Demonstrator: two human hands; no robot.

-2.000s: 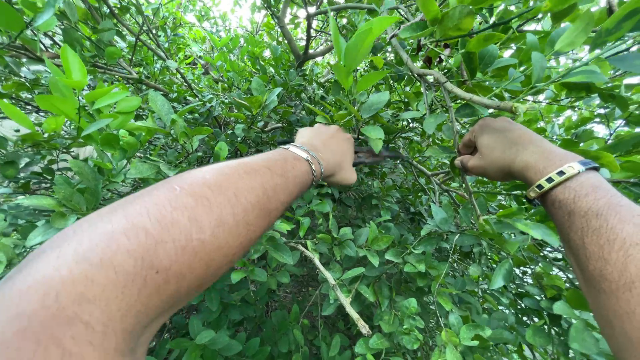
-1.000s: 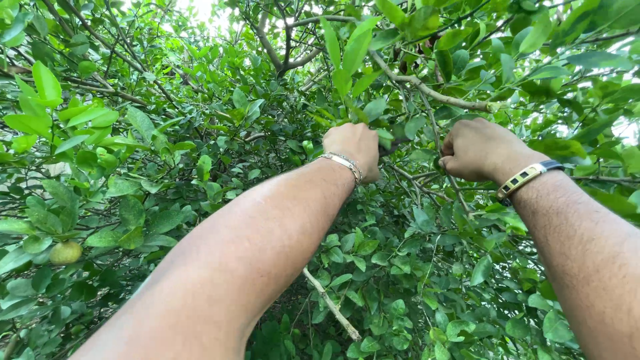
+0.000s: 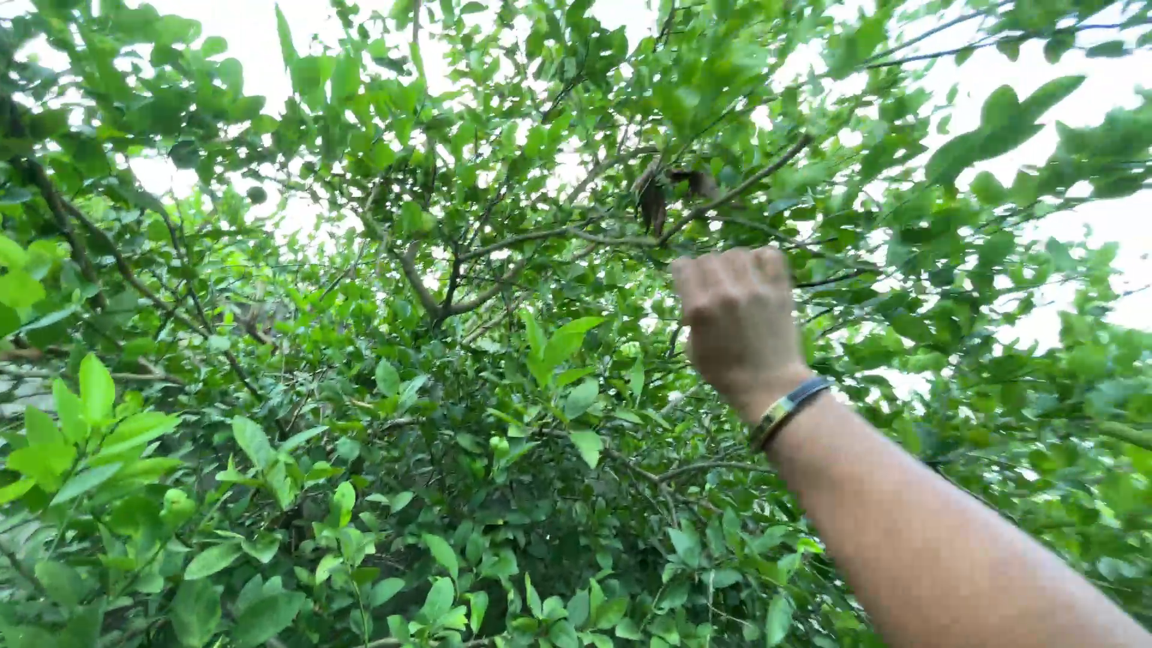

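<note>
My right hand (image 3: 738, 324), with a dark and gold band at the wrist, is raised right of centre with its fingers curled. It is just below a forked tree branch (image 3: 621, 239) that carries curled dry brown leaves (image 3: 655, 193). Blur and foliage hide its fingertips, so I cannot tell whether it grips a twig. My left hand is out of view.
Dense green citrus-like foliage surrounds the hand on all sides. A darker forked limb (image 3: 438, 310) stands left of it. A small green fruit (image 3: 177, 506) hangs at lower left, and thin branches (image 3: 103, 238) cross the left side.
The view has swung up and to the left. My left hand, earlier beside my right among the branches, has gone out of view. My right hand is now near the dry leaves.
</note>
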